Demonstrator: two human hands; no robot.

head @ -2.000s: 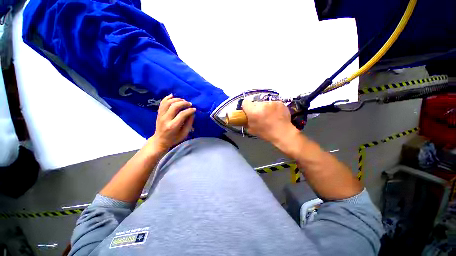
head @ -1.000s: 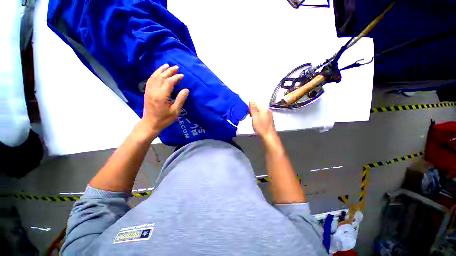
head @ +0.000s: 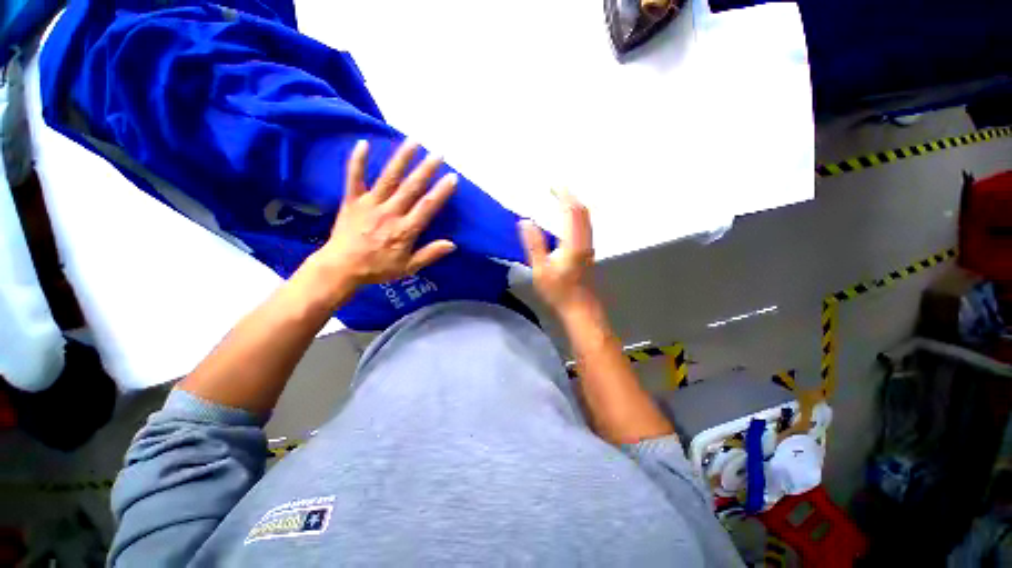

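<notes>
The royal blue work jacket [head: 228, 89] lies rumpled on the white-covered pressing table [head: 499, 100], its narrow end at my body. White print shows beside and below my left hand [head: 383, 233]. That hand lies on the cloth with fingers spread and holds nothing. My right hand [head: 560, 255] is at the narrow end, its thumb on the blue cloth and its forefinger stretched out beyond the cloth's edge; whether it pinches the cloth is unclear. The steam iron [head: 644, 24] stands away from both hands, cut off by the top edge.
Dark navy cloth [head: 899, 56] is at the upper right. A container with white rolls and a blue strip [head: 757, 460] is at the lower right, beside a red object [head: 816, 530]. A red basket [head: 988, 227] is at the right edge. Yellow-black tape marks the floor.
The iron was in my right hand, then stood released on the table; it now shows higher in the picture. My right hand moved to the cloth's end. My left hand's fingers have spread wider.
</notes>
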